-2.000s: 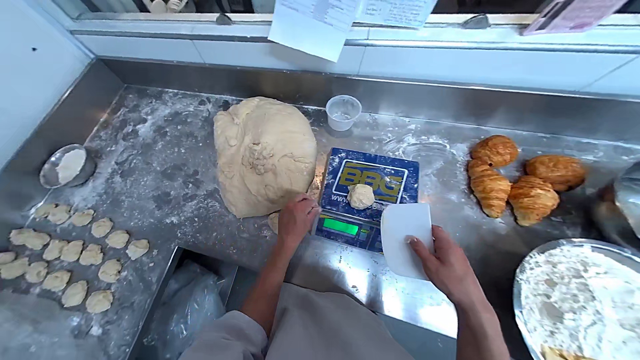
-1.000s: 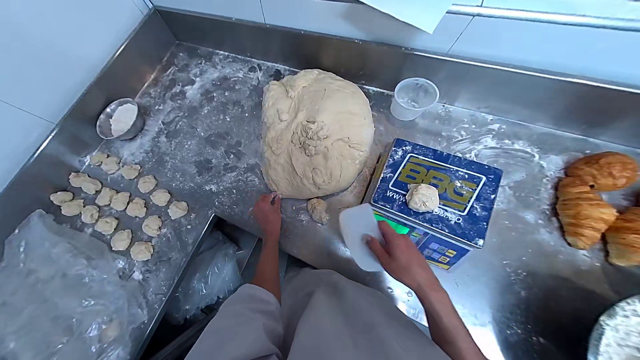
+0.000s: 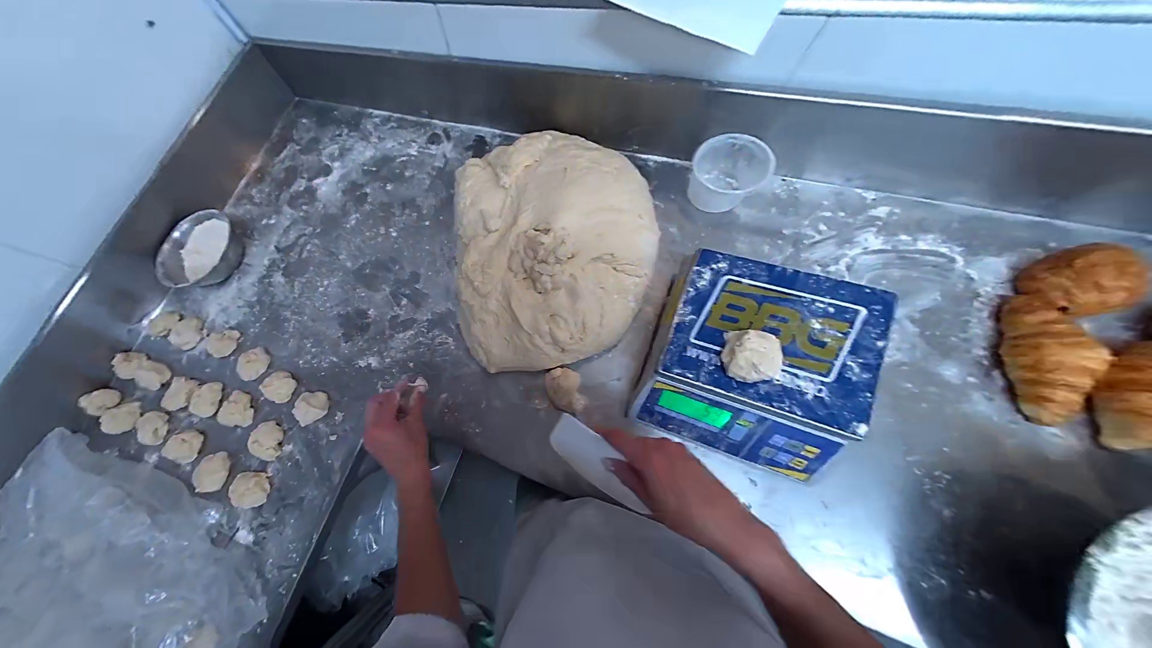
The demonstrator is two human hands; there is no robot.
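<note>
My right hand (image 3: 670, 472) grips a white dough scraper (image 3: 598, 459), its edge close to a small dough scrap (image 3: 564, 389) on the steel worktop. My left hand (image 3: 398, 427) is over the worktop's front edge, with a small pale bit at its fingertips, perhaps dough. Beyond the scrap lies a large dough mass (image 3: 558, 252). A dough piece (image 3: 752, 355) rests on the blue digital scale (image 3: 781, 310), whose green display is lit. Several small dough pieces (image 3: 236, 409) lie in rough rows at the left.
A metal bowl of flour (image 3: 200, 249) stands at the left wall, and a clear plastic cup (image 3: 731, 171) behind the scale. Plastic sheeting (image 3: 117, 549) covers the near left corner. Baked croissants (image 3: 1053, 360) lie at the right, above a flour-filled container (image 3: 1116, 585).
My left hand has moved left, away from the large dough mass. My right hand has brought the scraper from the scale's front toward the small scrap. The view has swung left.
</note>
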